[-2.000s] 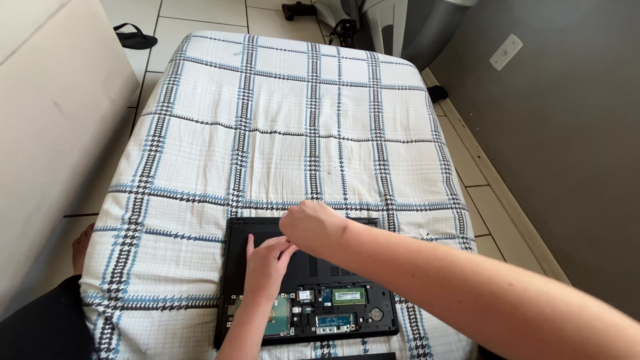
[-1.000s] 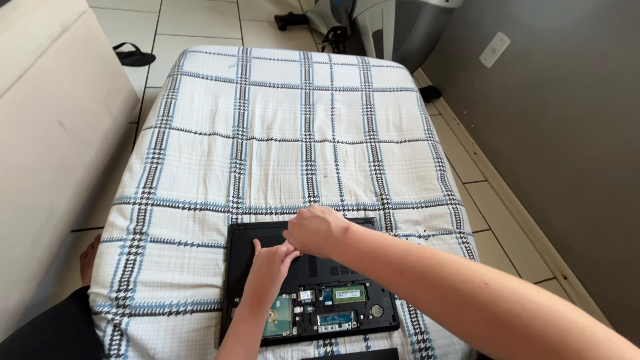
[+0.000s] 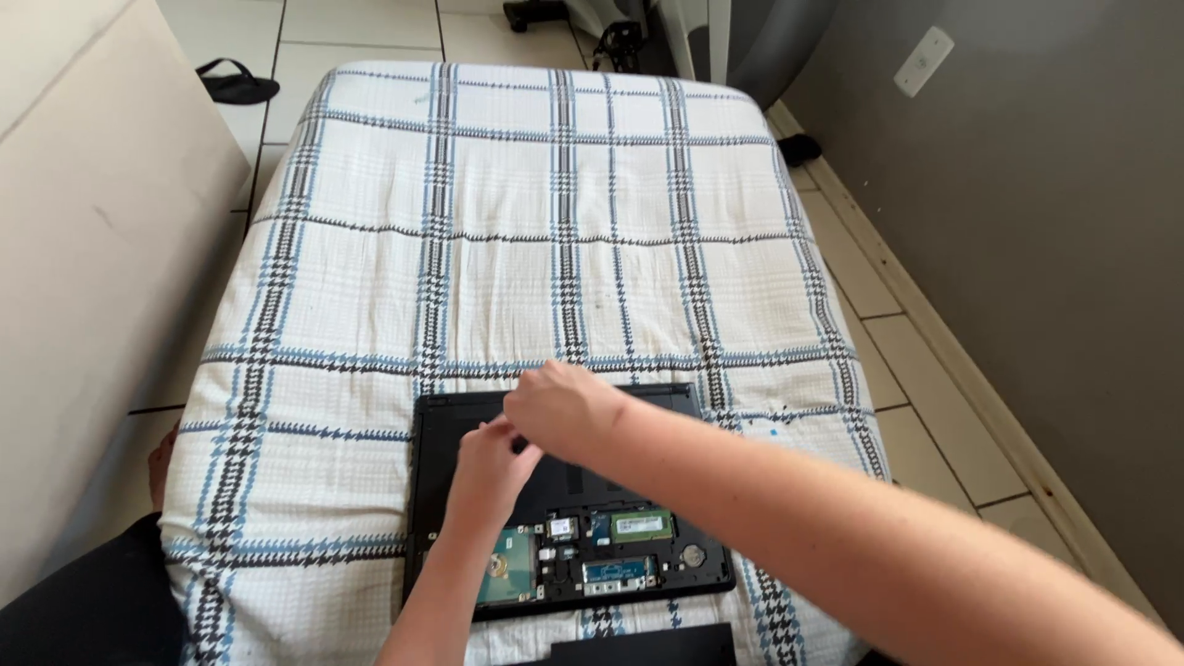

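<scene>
A black laptop (image 3: 546, 481) lies bottom side up near the bed's close edge, its inner parts exposed. In its lower part show a hard drive (image 3: 511, 566), a green memory module (image 3: 641, 525), a metal-edged slot (image 3: 618, 573) and a round coin cell (image 3: 692, 555). My left hand (image 3: 495, 462) is over the laptop's upper left part, fingertips meeting those of my right hand (image 3: 564, 407). The right hand is curled, back of the hand upward; whether either hand pinches something small between the fingers is hidden. A flat black cover panel (image 3: 647, 645) lies below the laptop, partly out of view.
The plaid sheet (image 3: 509, 296) covers the bed under the laptop. A pale panel (image 3: 102, 231) rises at left, a grey wall with a socket plate (image 3: 923, 62) at right. Beyond lie a black flip-flop (image 3: 239, 85) and the base of some equipment (image 3: 592, 18) on the tiled floor.
Both hands stay together over the laptop's upper part. My left thumb and fingers, spread apart in the earlier frames, are now drawn in closer against the right hand.
</scene>
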